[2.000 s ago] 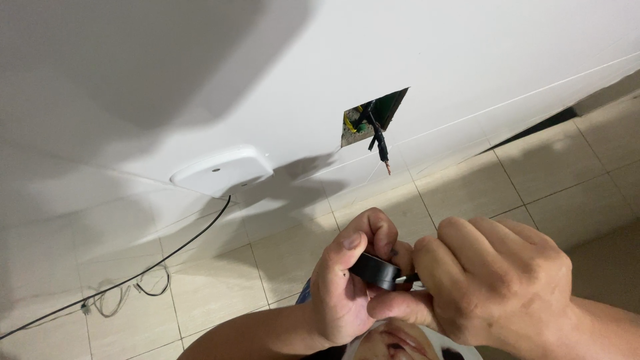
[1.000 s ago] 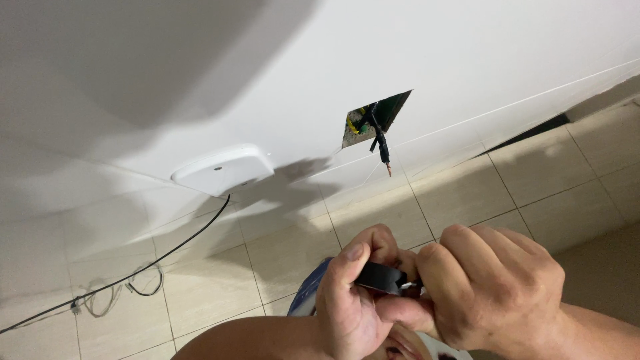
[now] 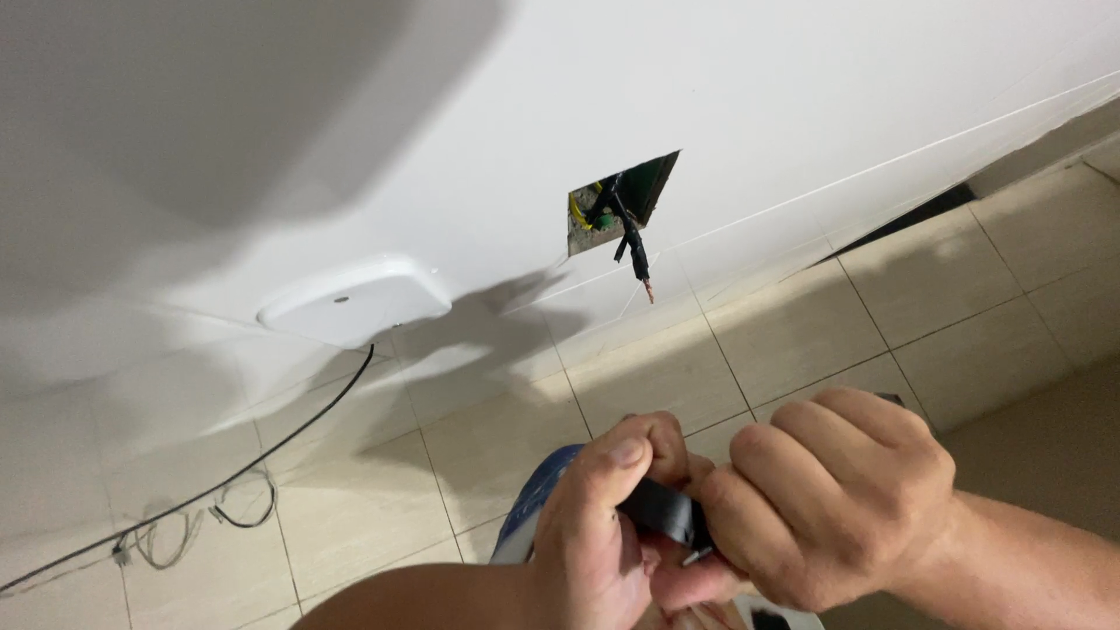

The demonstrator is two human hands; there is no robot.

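My left hand (image 3: 604, 525) grips a roll of black electrical tape (image 3: 658, 509) at the bottom centre. Touching the roll's right side, my right hand (image 3: 831, 499) is closed in a fist; what lies inside its fingers is hidden. A small metallic edge shows between the hands. Above them, a black-taped cable end (image 3: 639, 254) with bare copper strands at its tip hangs out of a square wall opening (image 3: 652, 188). Yellow and green parts show inside that opening.
A white plastic cover (image 3: 359, 302) sits on the white wall at left. From it a black cable (image 3: 289, 435) runs down left, past loops of thin wire (image 3: 249, 521) near the tiled floor (image 3: 367, 560). Blue fabric (image 3: 534, 490) shows beside my left hand.
My hands stay together around the tape roll, and my right fist has turned somewhat. The hanging cable end has not plainly moved.
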